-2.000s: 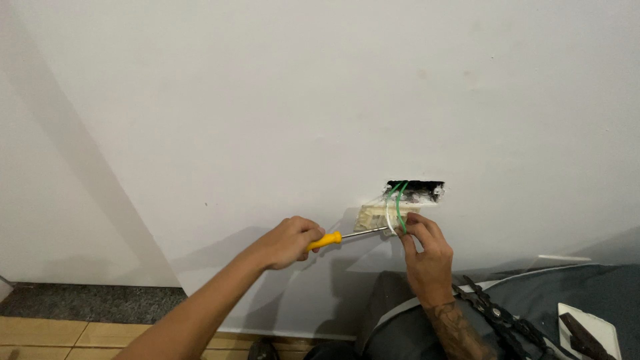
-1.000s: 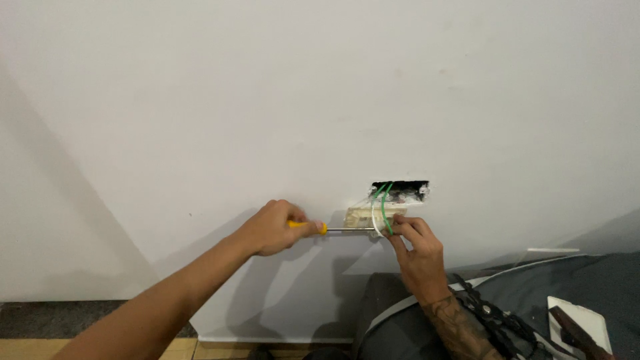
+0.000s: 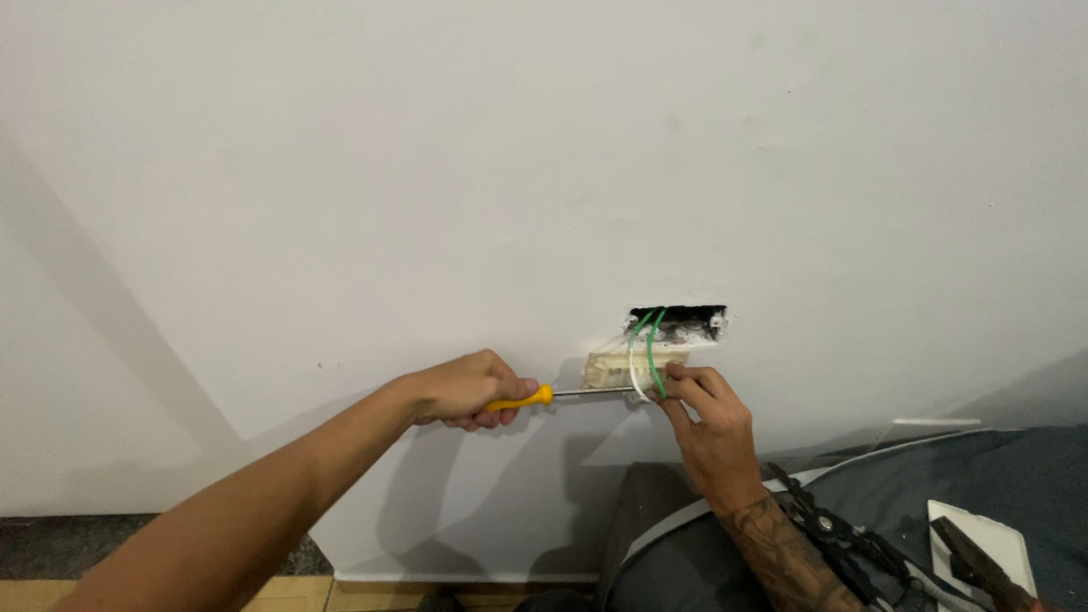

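Note:
My left hand (image 3: pixel 476 393) is closed round the yellow handle of a screwdriver (image 3: pixel 592 392), whose metal shaft points right. Its tip lies at the lower part of a cream plastic outlet frame (image 3: pixel 605 371), partly behind the wires. With its fingertips, my right hand (image 3: pixel 712 421) grips the right side of this frame, near the wire ends. Green wires (image 3: pixel 652 348) and a white wire (image 3: pixel 633 370) loop down to the frame; the green ones come from a rectangular wall box opening (image 3: pixel 677 321) just above. The fingers hide the wire ends.
Below right, a dark grey cushioned surface (image 3: pixel 901 476) with pale piping holds dark-jawed pliers (image 3: pixel 824 524), a white cover plate (image 3: pixel 999 540) and another dark tool (image 3: pixel 977 561). A thin white strip (image 3: pixel 935 422) is near the wall. Dark stone (image 3: pixel 68 548) and tan flooring (image 3: pixel 285 595) show lower left.
The screwdriver and my left hand have shifted slightly against the frame, and the handle's angle differs. My right hand stays at the frame.

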